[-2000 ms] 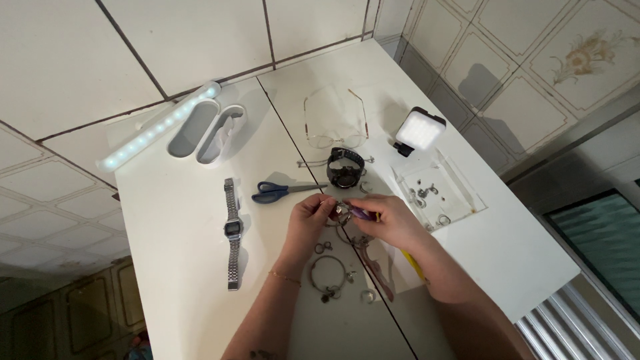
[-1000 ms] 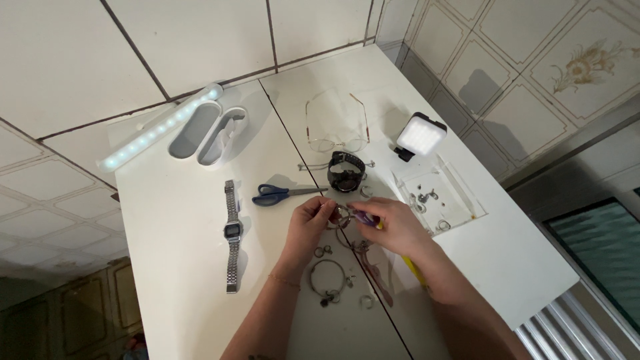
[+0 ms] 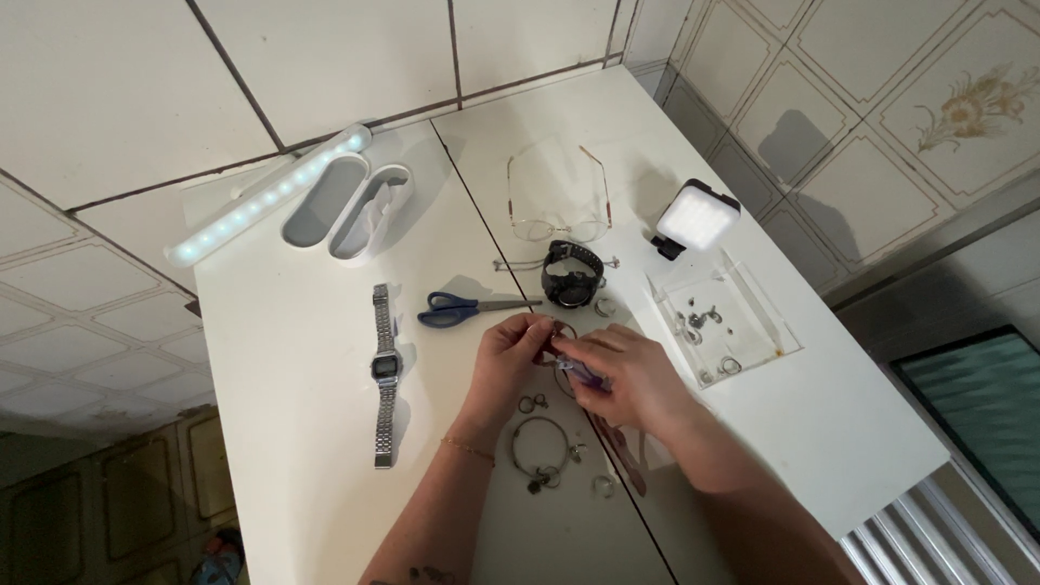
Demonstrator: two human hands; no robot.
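Near the middle of the white table, my left hand (image 3: pixel 513 351) pinches a small piece of metal jewelry (image 3: pixel 554 327) between thumb and fingers. My right hand (image 3: pixel 630 374) is closed on a purple-handled tool (image 3: pixel 587 377), whose tip is at the jewelry; its exact kind is hidden by the fingers. Below the hands lie a charm bracelet (image 3: pixel 539 449), small rings (image 3: pixel 533 402) and a clear ring-like piece (image 3: pixel 603 487). Just above them are a black wristwatch (image 3: pixel 570 280) and another ring (image 3: pixel 604 307). Blue-handled scissors (image 3: pixel 452 310) lie to the left, blades pointing right.
A silver digital watch (image 3: pixel 386 368) lies at left. Behind are an open glasses case (image 3: pixel 325 203), a lit LED bar (image 3: pixel 268 199) and eyeglasses (image 3: pixel 561 231). A small lit lamp (image 3: pixel 697 218) stands at right, above a clear tray (image 3: pixel 764 325) with small jewelry pieces.
My right hand has shifted slightly, its fingers now nearer my left fingertips. The surrounding objects have not plainly moved.
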